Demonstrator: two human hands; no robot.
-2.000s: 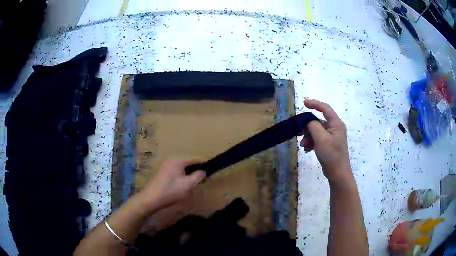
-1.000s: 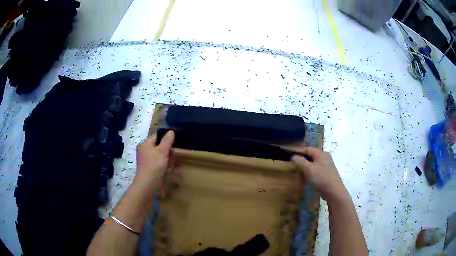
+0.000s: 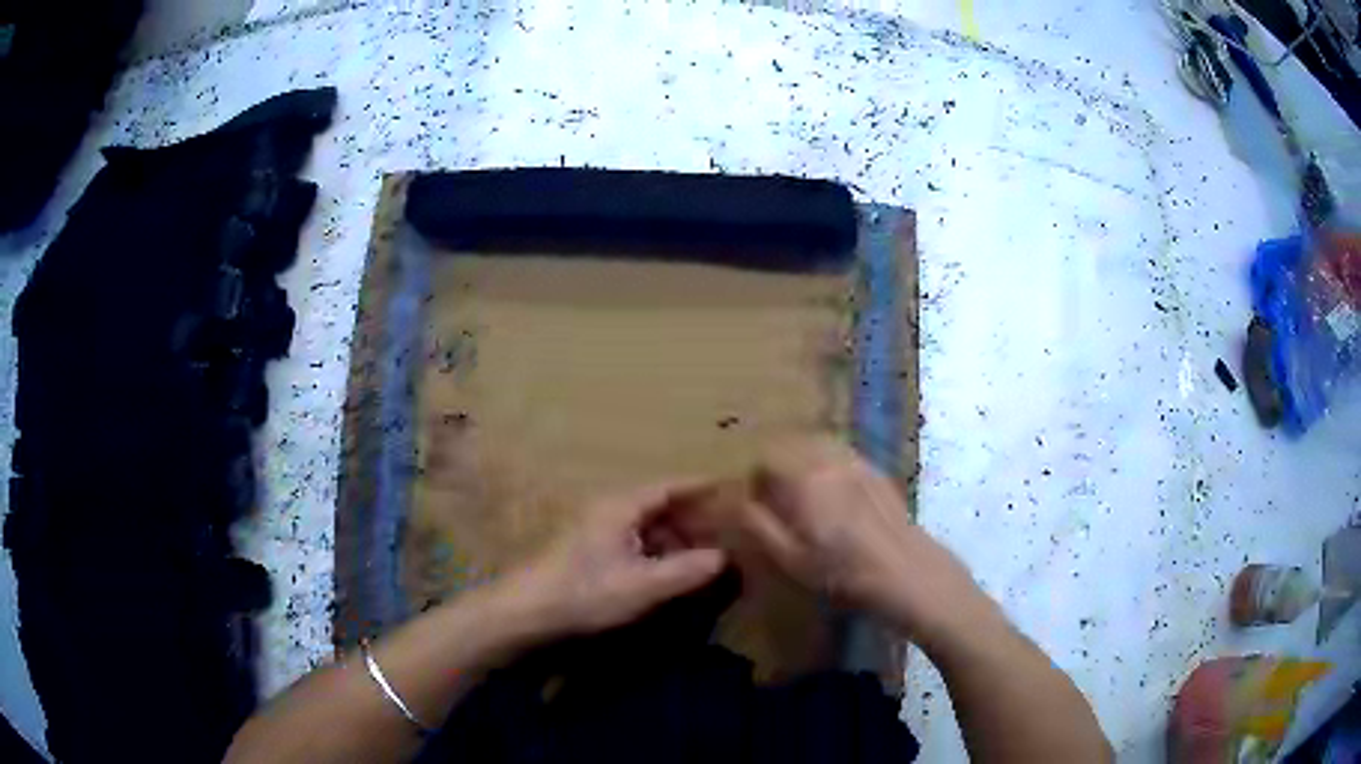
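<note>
The tan board lies in front of me, with a blue-grey band along each long side. A black fabric strip lies across its far end. A loose heap of black strips covers its near end. My left hand is just above the heap with fingers curled; black fabric shows under its fingertips, but a firm grip cannot be made out. My right hand is close beside it over the board, blurred, with fingers bent; whether it holds anything cannot be seen.
A large flat black fabric mass lies left of the board, another black bundle at upper left. On the right are a blue tray, a small jar and an orange-pink tub. Metal tools with cords lie upper right.
A strip was stretched between both hands, then held across the board beside the far strip. Now both hands are back near the heap, and one strip shows at the far end.
</note>
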